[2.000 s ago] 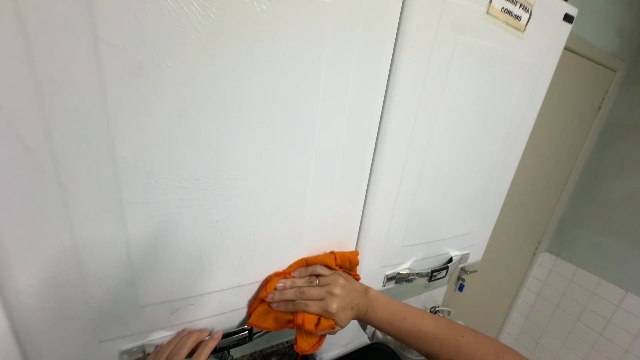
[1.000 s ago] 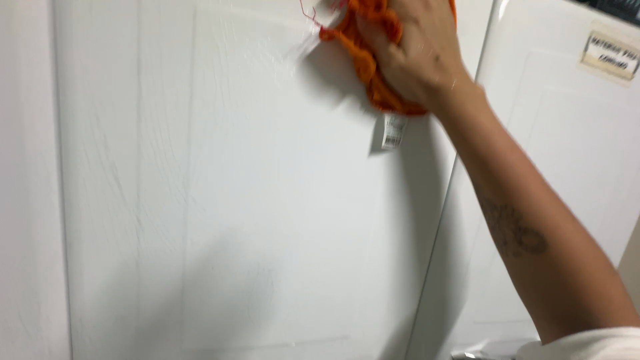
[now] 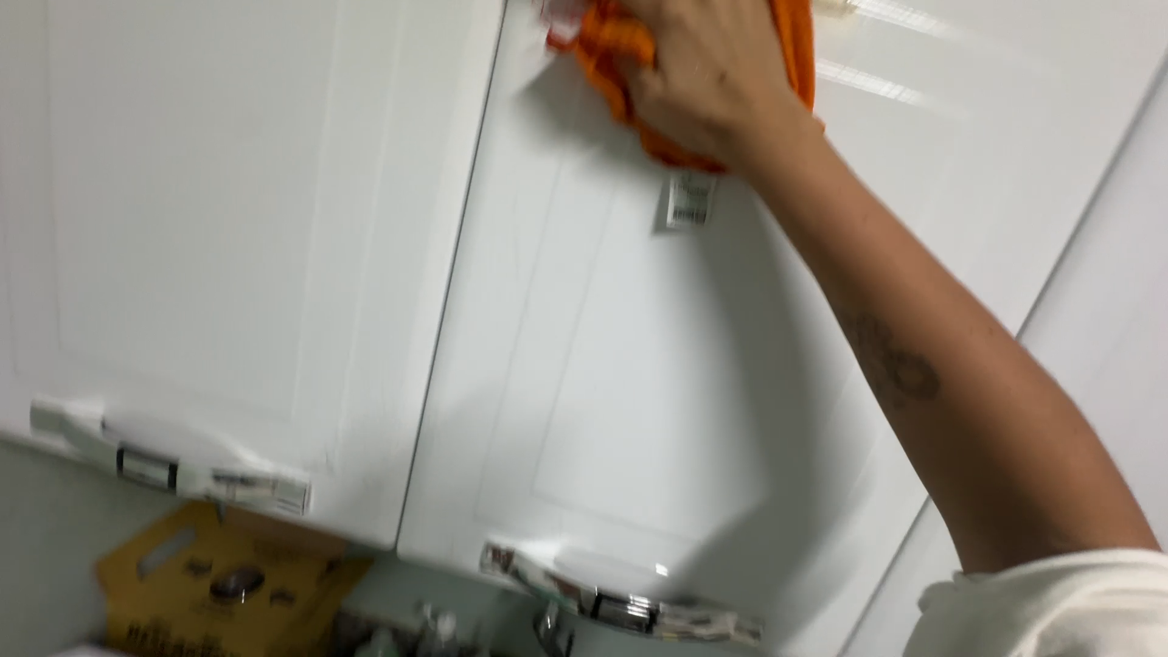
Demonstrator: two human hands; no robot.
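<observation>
My right hand (image 3: 712, 78) is raised at the top centre of the head view, its fingers closed on a bunched orange cloth (image 3: 798, 55). It presses the cloth against the upper part of a glossy white cabinet door (image 3: 620, 383). A small white tag (image 3: 691, 201) bearing print hangs below the cloth. The fingertips are partly hidden by the cloth and cut off by the frame's top edge. My left hand is outside the picture.
Another white cabinet door (image 3: 201, 219) adjoins on the left, with a metal handle (image 3: 169, 465) low down. The middle door has a similar handle (image 3: 625, 607). Beneath the cabinets are a yellow package (image 3: 233, 584) with a cut-out grip and some blurred items.
From the door's lower edge two seconds ago, my right hand has moved up with the orange cloth. My left hand, seen then near a handle, is out of view. The view has shifted too.
</observation>
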